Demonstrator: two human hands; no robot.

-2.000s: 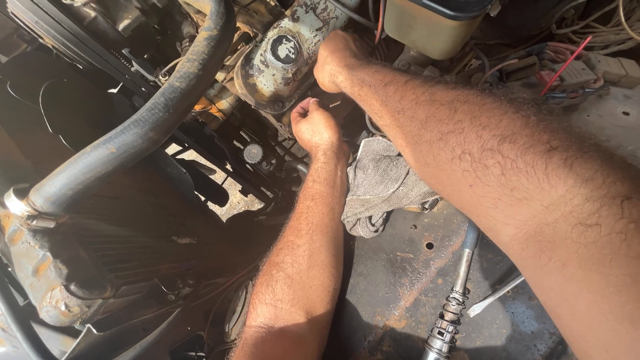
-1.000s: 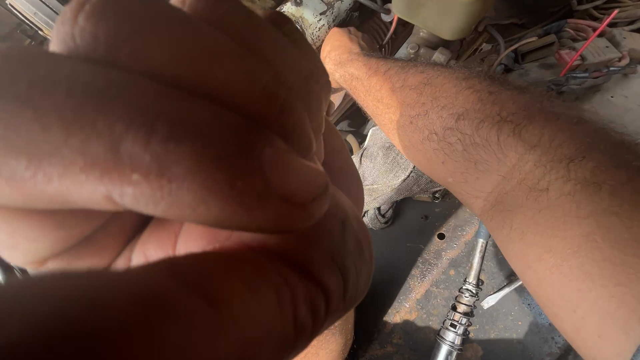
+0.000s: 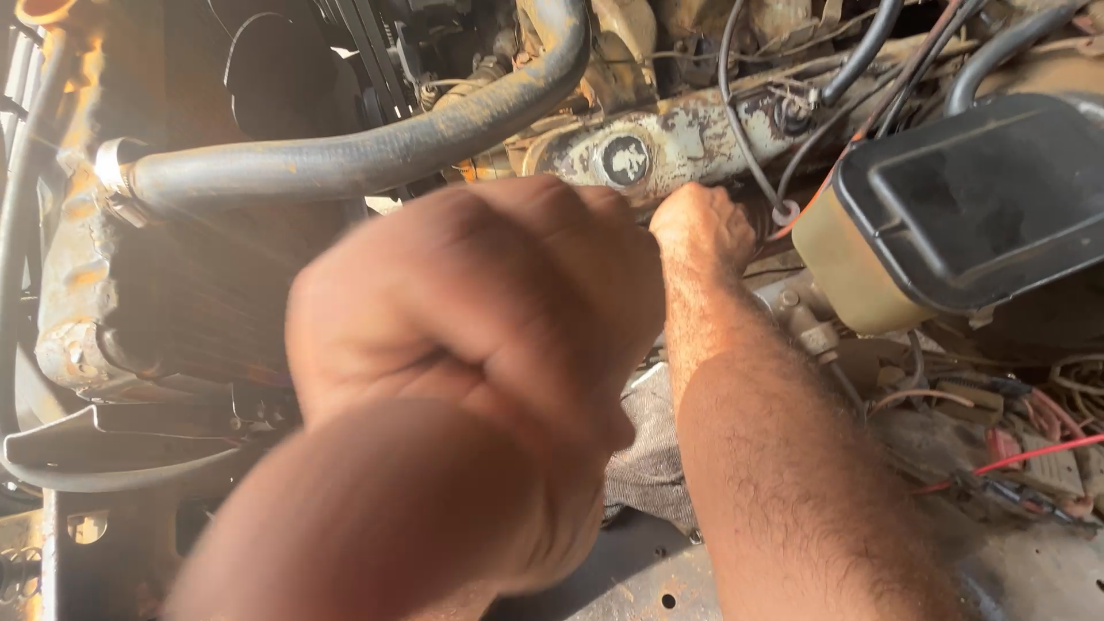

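Observation:
My left hand (image 3: 483, 319) is large and blurred near the camera, its fingers curled; whether it holds anything is hidden. Beyond it, my right hand (image 3: 705, 228) reaches down beside a worn, pale-painted metal engine part (image 3: 690, 142) with a round cap (image 3: 624, 160). The right fingers are bent, and their tips and whatever they touch are out of sight. A grey cloth (image 3: 647, 453) lies between the two forearms, partly covered by them.
A thick rubber hose (image 3: 362, 159) crosses the upper left to a clamp (image 3: 112, 172) at the radiator (image 3: 82, 345). A black-lidded reservoir (image 3: 975, 198) is at right, above loose wires (image 3: 1035, 414). Thin hoses hang near my right hand.
My left hand, low beside the right hand two seconds ago, has risen close to the camera. My right hand stays by the engine part. The view has shifted, showing more of the hose and reservoir.

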